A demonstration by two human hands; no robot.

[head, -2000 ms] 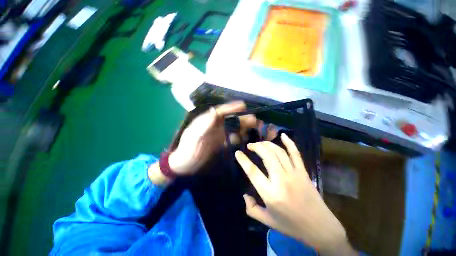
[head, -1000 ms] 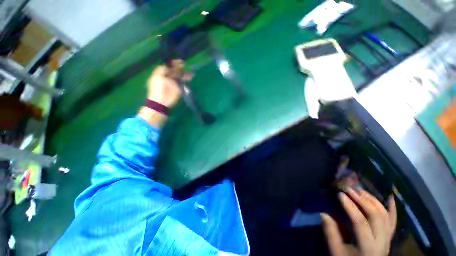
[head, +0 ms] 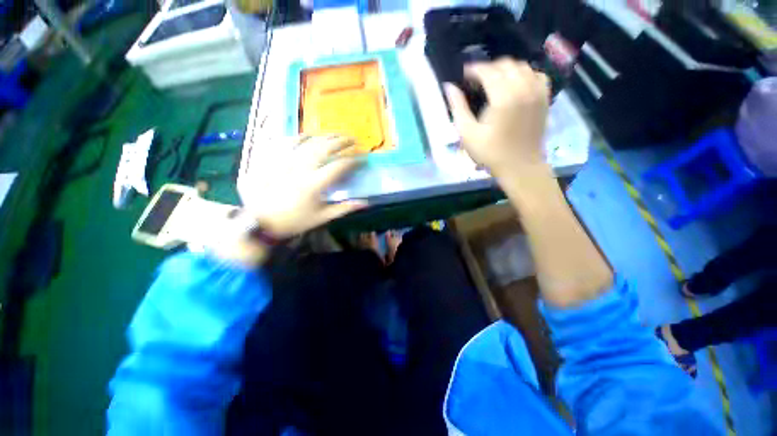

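The flat orange plate (head: 342, 106) sits inside the pale teal frame (head: 407, 115) on the white-topped machine (head: 281, 51). My left hand (head: 298, 183) is over the machine's front left, fingers spread at the near edge of the teal frame, with nothing visible in it. My right hand (head: 504, 115) is over the black plastic parts (head: 477, 41) at the machine's right, fingers bent onto or just above them. It is blurred, and I cannot tell whether it grips one.
The cream handheld device (head: 162, 215) and a white crumpled item (head: 134, 169) lie on the green surface (head: 94, 281). A black rim (head: 200, 140) lies near the machine's left. An open cardboard box (head: 477, 277) is below. At far right are a blue stool (head: 703, 179) and a person's legs (head: 733, 311).
The view has swung right, back to the machine. My left hand has moved from the green surface to the machine's front. My right hand has moved from near my lap up to the black parts.
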